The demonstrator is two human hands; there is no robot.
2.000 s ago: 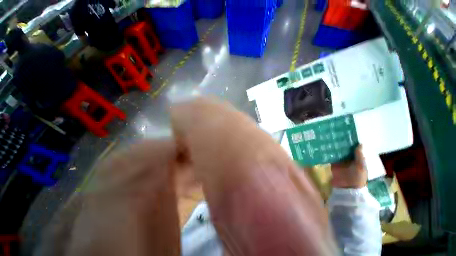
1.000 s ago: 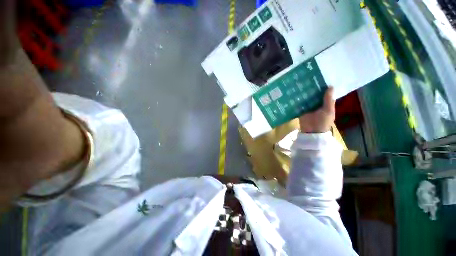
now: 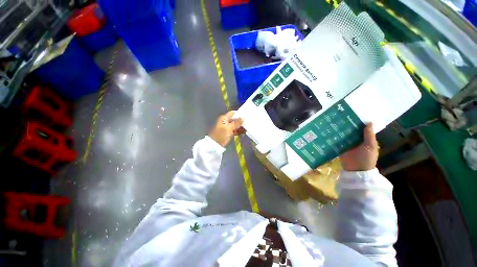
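An unfolded colour box blank point(image 3: 334, 99), white and green with a black device picture, is held up in front of me above the floor. It looks like several fanned layers at its far end. My left hand point(image 3: 226, 128) grips its near left corner. My right hand point(image 3: 363, 151) grips its near right edge by the green panel, thumb on top. The fingers under the card are hidden. Below it a torn brown kraft paper wrapping point(image 3: 314, 185) is partly covered by the card.
A blue crate point(image 3: 251, 78) with white bagged units point(image 3: 280, 43) stands just beyond the card. Stacked blue crates point(image 3: 149, 39) stand farther back. Red stools point(image 3: 44, 148) are at the left. A green-topped bench point(image 3: 452, 161) runs along the right. A yellow-black line point(image 3: 222, 78) crosses the floor.
My left hand has moved from close to the camera down to the card and taken hold of its left corner. The view has shifted, and the blue crate with bagged units now shows.
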